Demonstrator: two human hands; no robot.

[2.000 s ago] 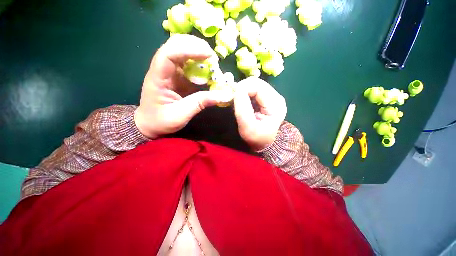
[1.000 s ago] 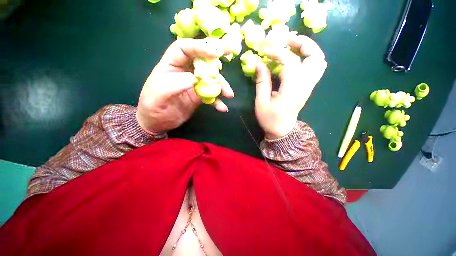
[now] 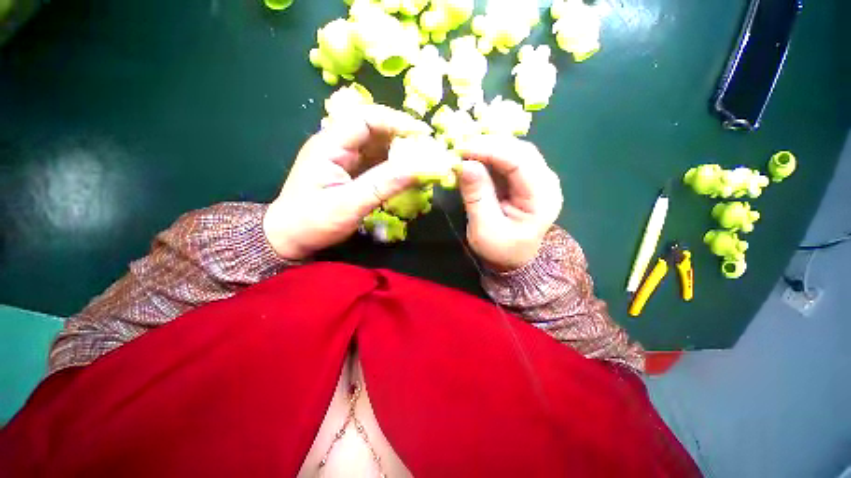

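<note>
My left hand [image 3: 328, 187] is shut on a lime green toy figure [image 3: 422, 159], held above the table in front of my chest. My right hand [image 3: 511, 194] pinches the right side of the same figure with thumb and forefinger. A second green figure [image 3: 386, 225] shows below my left fingers; whether the hand holds it or it lies on the table cannot be told. The figures are overexposed, so their faces do not show clearly. Loose green figures [image 3: 425, 78] lie just beyond both hands.
A dark green tabletop [image 3: 168, 103] bears everything. At the right are a pale craft knife [image 3: 648, 245], orange-handled nippers [image 3: 686, 274] and a small group of green figures [image 3: 735, 216]. A black phone-like object [image 3: 758, 63] lies at the upper right. A cable runs beyond the right table edge.
My right hand went to the pile and came back to my left hand. A figure is now held between both hands. The near figures in the pile lie differently.
</note>
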